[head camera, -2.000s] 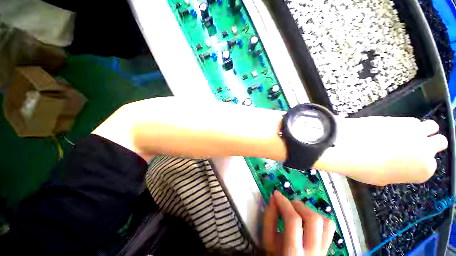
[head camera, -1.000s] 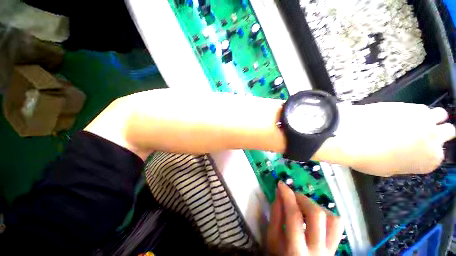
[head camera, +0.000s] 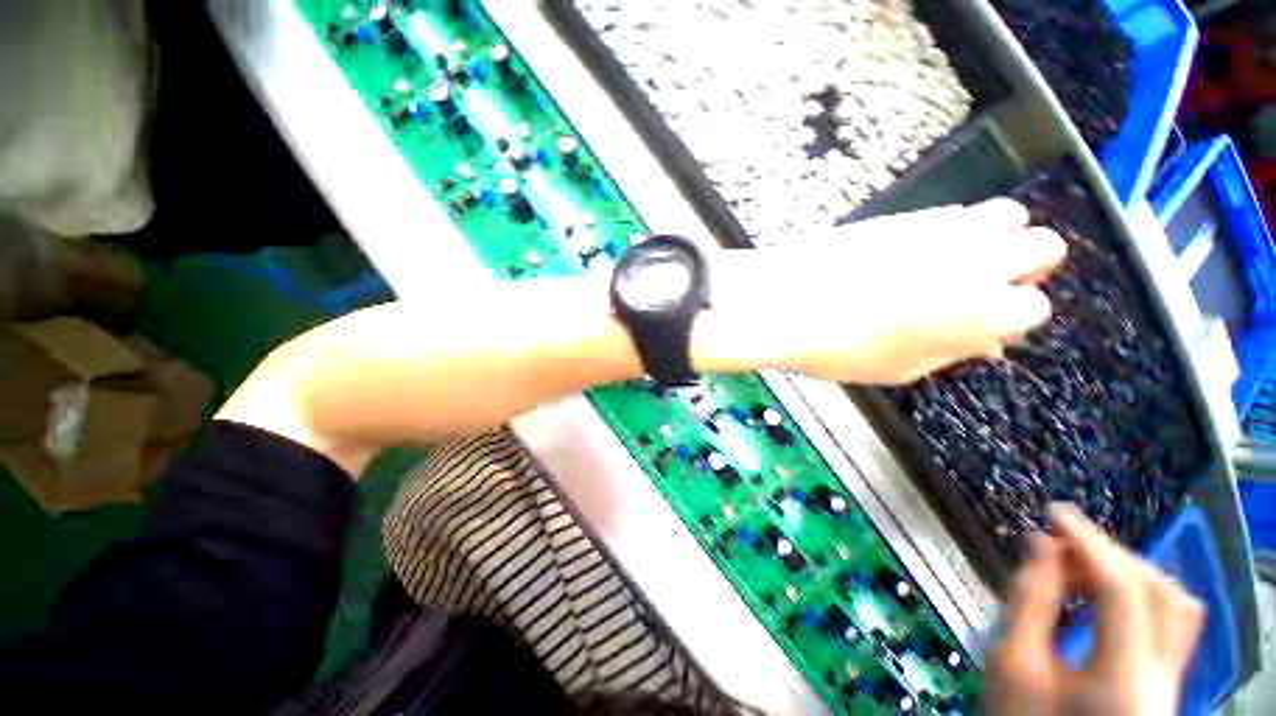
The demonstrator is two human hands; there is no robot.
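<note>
A green circuit board panel [head camera: 763, 490] dotted with parts runs diagonally between pale rails. A black tray [head camera: 1008, 560] of loose black capacitors [head camera: 1043, 406] lies to its right. My left arm, with a black watch, crosses the panel, and my left hand [head camera: 966, 287] is palm down over the capacitors, fingers bent. Whether it holds any is hidden. My right hand [head camera: 1099, 616] is blurred at the tray's near end. Its thumb and forefinger tips are close together. I cannot tell if a part is between them.
Small white parts [head camera: 784, 98] fill another compartment farther up. A blue tray [head camera: 1196, 574] is beside my right hand. Blue bins [head camera: 1154, 84] stand beyond the black trays, one with dark parts. A cardboard box [head camera: 84, 420] is on the green floor at left.
The view has shifted right. My right hand has left the circuit board panel and moved to the near end of the capacitor tray. My left hand is still over the capacitors.
</note>
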